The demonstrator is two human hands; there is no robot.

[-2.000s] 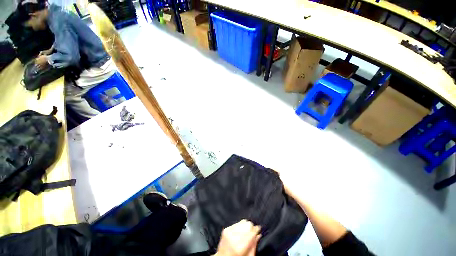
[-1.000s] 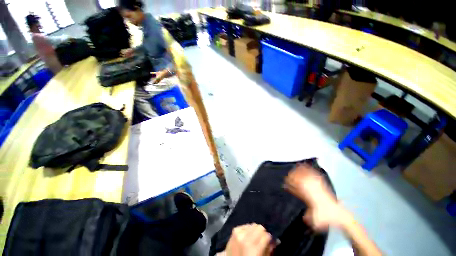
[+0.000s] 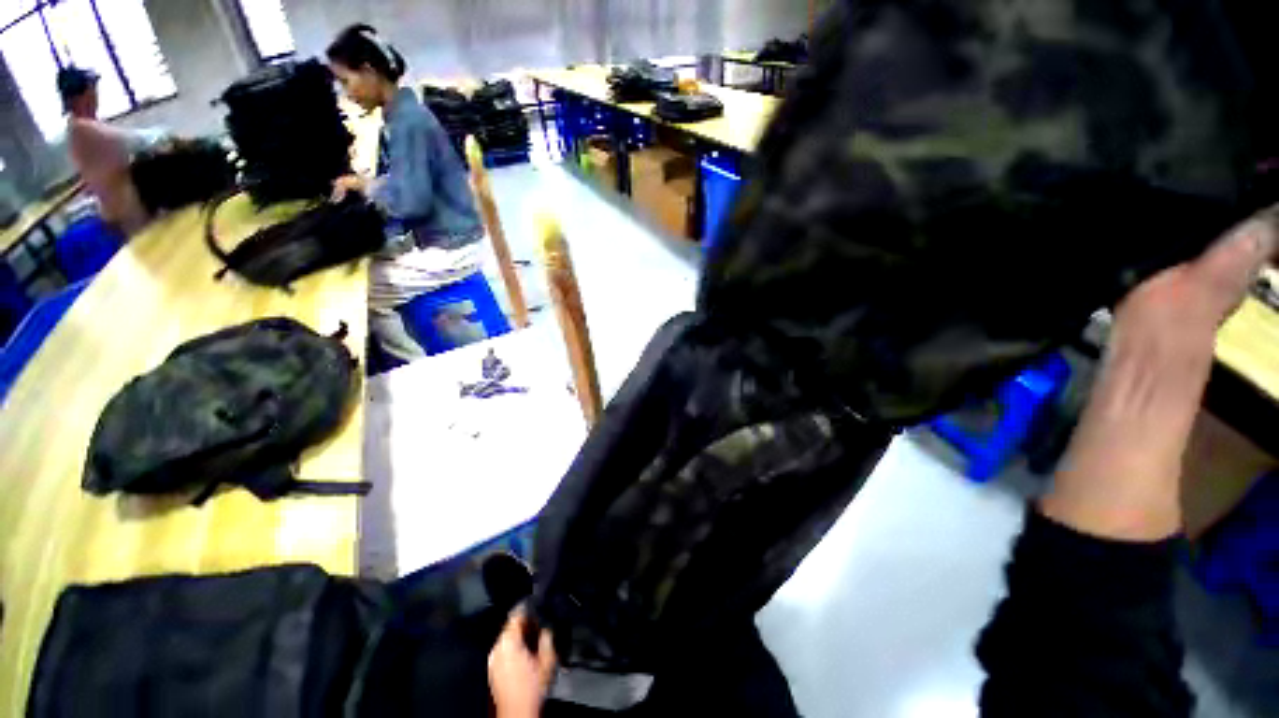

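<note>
A camouflage backpack (image 3: 968,211) is held up close in front of me, with its lower part (image 3: 729,477) hanging down over my lap. My left hand (image 3: 522,665) grips its lower left edge, near a pale patch. My right hand (image 3: 1171,316) is raised at the upper right, at the side of the bag; its fingertips are at the picture's edge and seem to hold the cloth.
Another camouflage backpack (image 3: 232,407) and a black bag (image 3: 183,645) lie on the long table (image 3: 154,540) at the left. A white-topped table (image 3: 435,498) bears dark scraps and wrapped posts (image 3: 568,316). A person (image 3: 421,175) sits beyond, handling a bag. A blue stool (image 3: 1003,421) stands right.
The bag rises from my lap, and its camouflage side now shows instead of plain black. My right hand has moved up and right; my left hand has moved left to the bag's edge.
</note>
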